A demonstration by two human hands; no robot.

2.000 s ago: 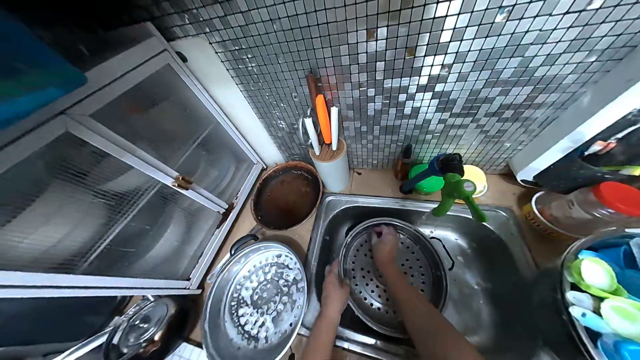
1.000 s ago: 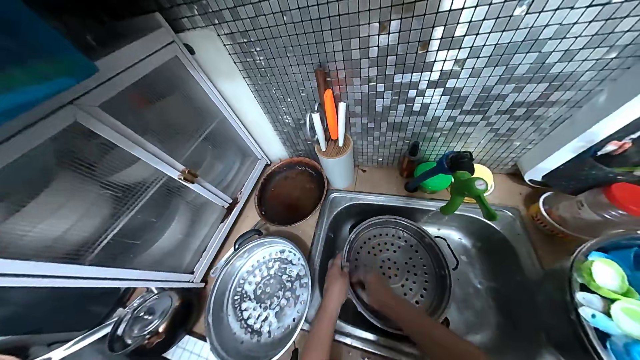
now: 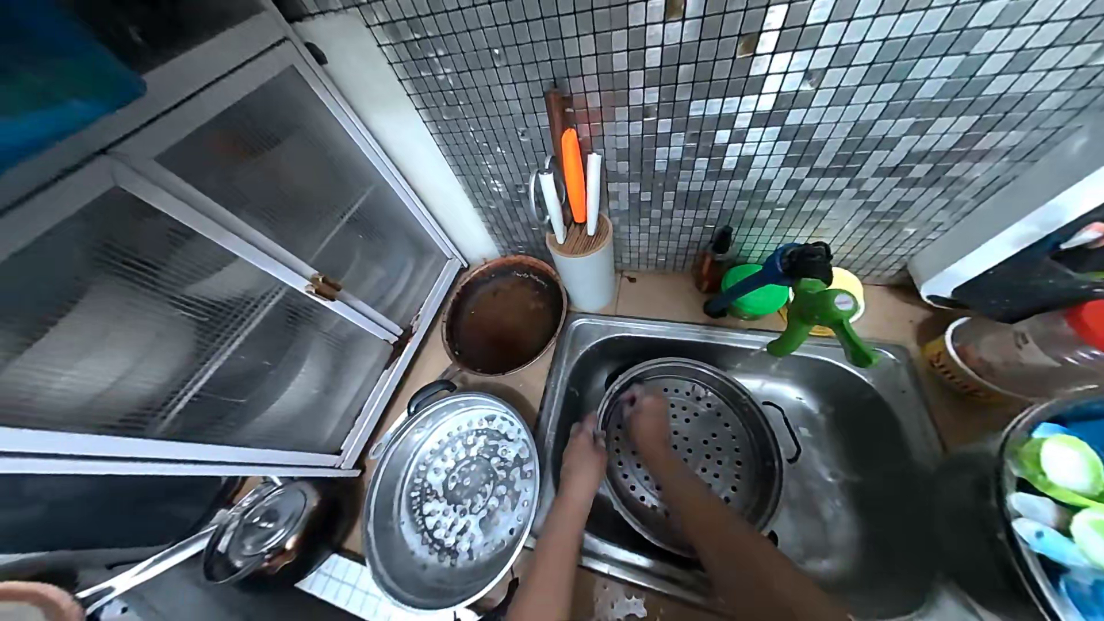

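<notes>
A perforated metal steamer pan [image 3: 703,431] sits in the stainless steel sink [image 3: 862,483]. My left hand [image 3: 585,453] grips the pan's rim on its left side. Inside the pan, near the upper left wall, is my right hand [image 3: 645,414], with its fingers curled; blur hides whether it holds a scrubber. Left of the sink lies a second perforated steamer pan [image 3: 473,483] with soap suds on its bottom. A green faucet [image 3: 815,315] stands over the back of the sink.
Behind the suds-covered pan is a brown-stained frying pan [image 3: 504,319], beside a knife block [image 3: 586,267]. A glass-fronted cabinet [image 3: 259,267] rises at left. A basin of green and blue utensils [image 3: 1018,500] stands at right, near a red-lidded plastic jar [image 3: 1026,349].
My right hand has moved about inside the pan along its left part, while my left hand has stayed at the rim.
</notes>
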